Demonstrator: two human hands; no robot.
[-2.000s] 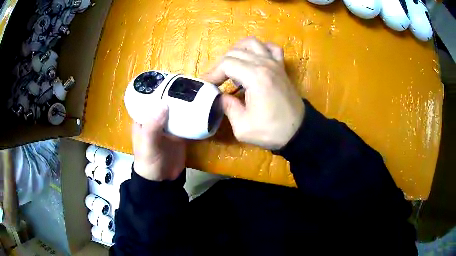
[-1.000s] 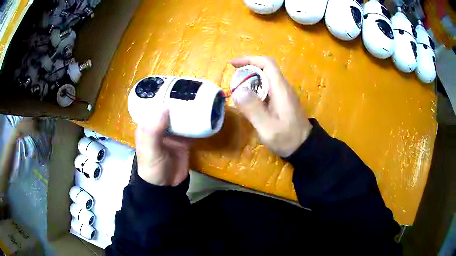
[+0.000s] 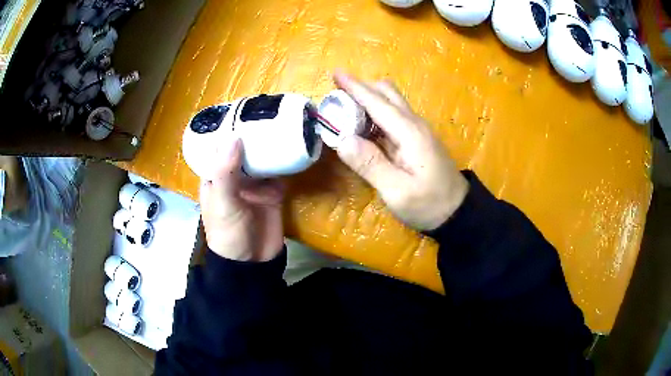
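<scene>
My left hand (image 3: 239,209) holds a white camera body (image 3: 276,150) from below over the table. The body lies sideways, its round black lens face (image 3: 208,118) at the left and its squarish black window (image 3: 262,107) up. Its dark open end faces right. My right hand (image 3: 408,158) holds a white base cap (image 3: 341,119) between thumb and fingers, its hollow side turned toward that open end, a small gap apart. Red and dark lead wires (image 3: 327,125) run between cap and body. The cap's outer end is mostly hidden by my fingers.
The table (image 3: 471,147) has an orange-yellow wrinkled cover. Finished bulb cameras (image 3: 570,44) stand in a row at the far right edge. A carton (image 3: 158,66) of base caps is at the upper left. A lower carton (image 3: 92,220) holds several camera bodies (image 3: 137,202) on a white sheet (image 3: 169,250).
Two seconds ago my right fingers were at the body's open end. A cap then showed in my right hand, and it has since turned and moved closer to the body.
</scene>
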